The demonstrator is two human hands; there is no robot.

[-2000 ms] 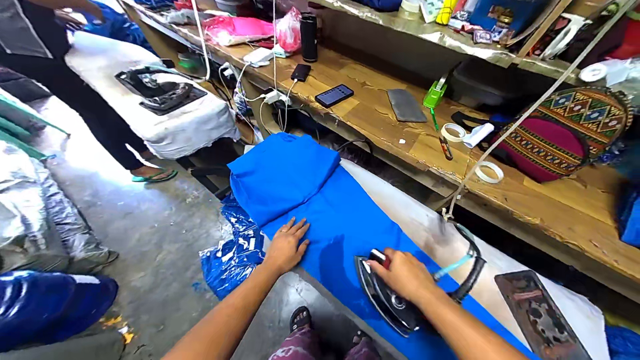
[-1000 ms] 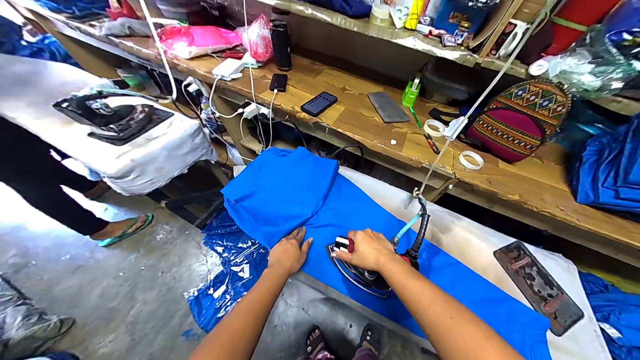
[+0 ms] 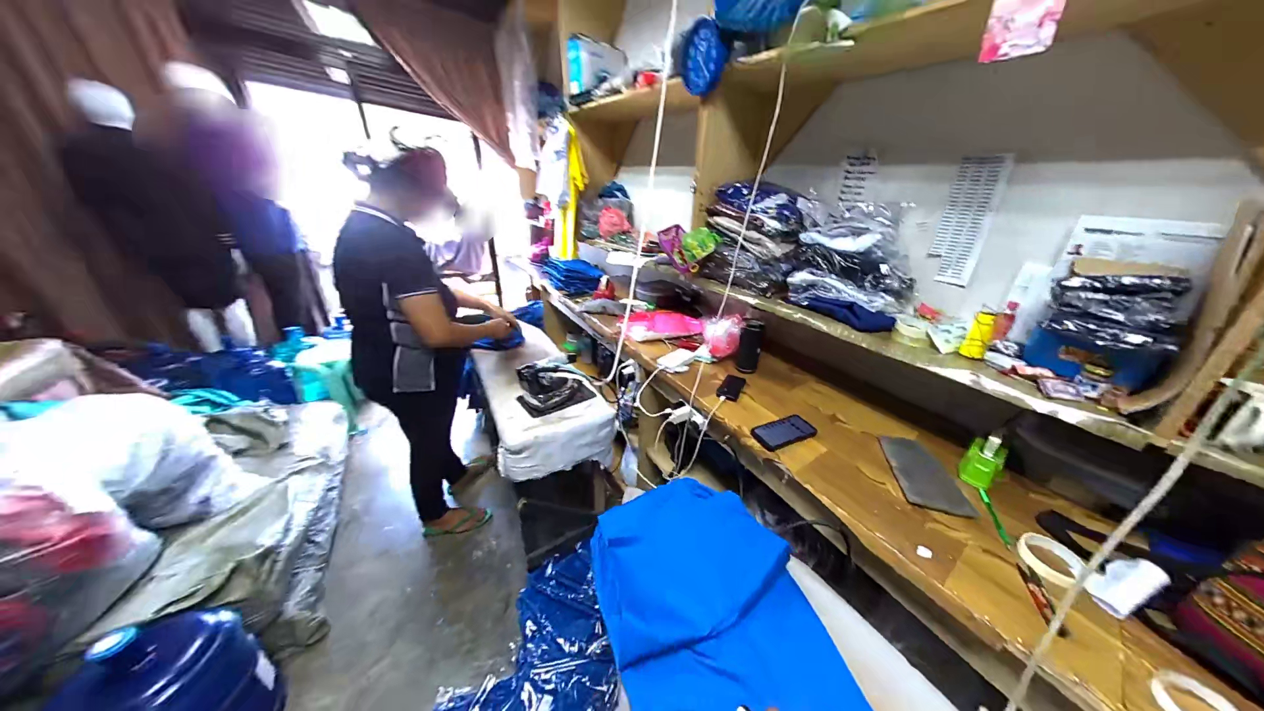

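Note:
Blue cloth [image 3: 711, 592] lies spread over a white-covered ironing board [image 3: 869, 642], its far end folded over in a loose heap. Of my hands almost nothing shows: a tiny bit of skin sits at the bottom edge of the view, and which hand it belongs to I cannot tell. The iron is out of view below. Crinkled blue plastic [image 3: 563, 632] lies against the left side of the cloth. A thin white cord [image 3: 1136, 523] slants down on the right.
A wooden workbench [image 3: 839, 474] runs along the right, with a phone [image 3: 783, 432], a grey flat plate [image 3: 926, 476] and tape rolls [image 3: 1049, 559]. A co-worker [image 3: 405, 316] stands at another padded table [image 3: 558, 434] bearing an iron [image 3: 553, 387]. A large water bottle [image 3: 168, 662] is at lower left.
The view has swung up and left, so my hands and the iron, earlier on the blue cloth, have dropped out of sight apart from a sliver of skin.

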